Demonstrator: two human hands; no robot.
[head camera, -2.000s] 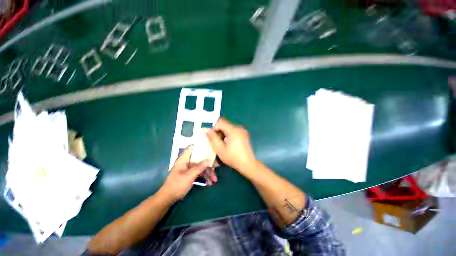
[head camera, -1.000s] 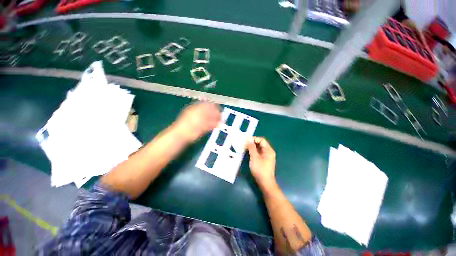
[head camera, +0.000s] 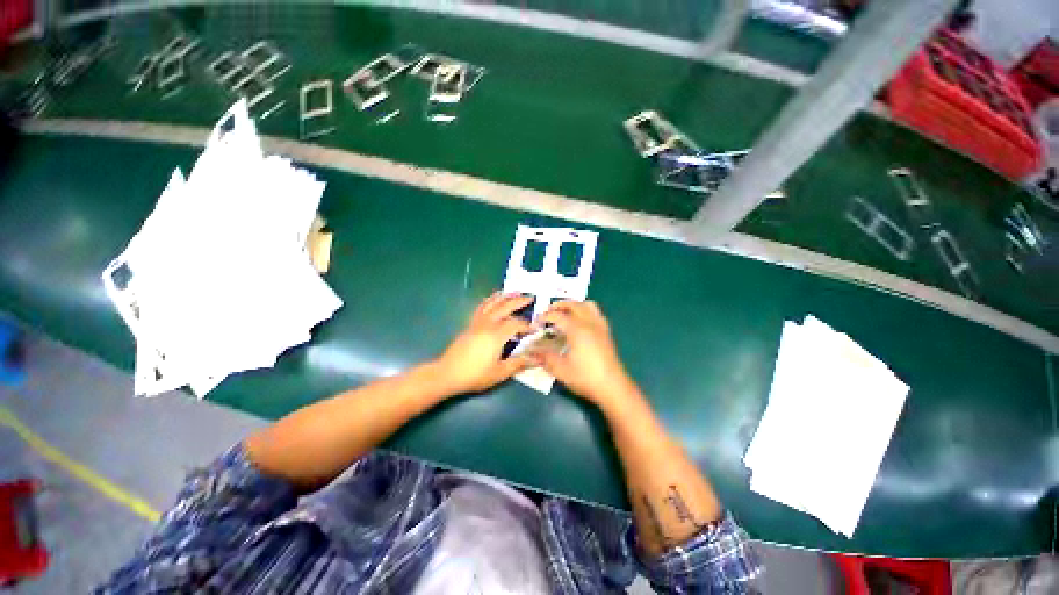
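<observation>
A white adhesive sheet (head camera: 552, 282) with cut-out windows lies on the green bench in front of me. My left hand (head camera: 490, 343) and my right hand (head camera: 581, 349) meet over its lower part. Between their fingers they hold a small, pale flat piece, apparently a device frame (head camera: 540, 342). The fingers cover much of it, and its details are too small to tell. The lower windows of the sheet are mostly hidden by the hands.
An untidy white waste sheet pile (head camera: 227, 279) lies left, with a tan scrap (head camera: 321, 246) beside it. A neat sheet stack (head camera: 827, 428) lies right. Beyond the pale rail (head camera: 441, 183) are scattered frames (head camera: 316, 105), a grey upright (head camera: 813, 122) and red trays (head camera: 966, 105).
My left hand has come back from the sheet's upper left to its lower part. My right hand has moved left to meet it, and a small piece is now between them.
</observation>
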